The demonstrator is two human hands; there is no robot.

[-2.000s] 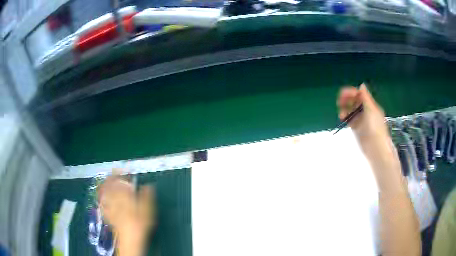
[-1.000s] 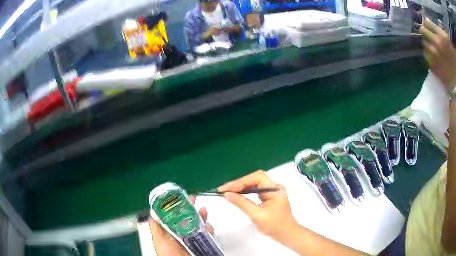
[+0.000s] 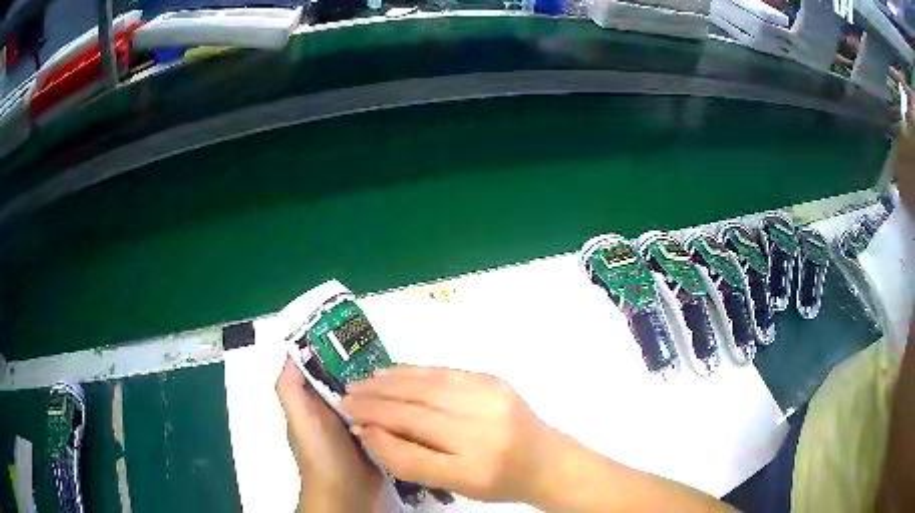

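Observation:
A half-assembled handheld unit (image 3: 346,336) is held tilted over the white work sheet (image 3: 502,331). Its white housing shell shows at the rim of the head, with the green circuit board inside. My left hand (image 3: 331,456) is closed around the unit from the left and below. My right hand (image 3: 441,426) lies over the unit's lower part, its fingertips at the lower edge of the board. It hides most of the handle. Whether the right hand holds the thin dark tool cannot be seen.
A row of similar units (image 3: 634,291) lies at the right. One more unit (image 3: 66,441) lies at the far left beside a pale strip (image 3: 22,476). The green conveyor belt (image 3: 482,180) runs behind the sheet. A person's yellowish sleeve (image 3: 853,431) is at the right edge.
The view has tilted down. My right hand has moved from beside the unit's head onto its lower part. The thin dark tool no longer shows. The unit's head has turned slightly.

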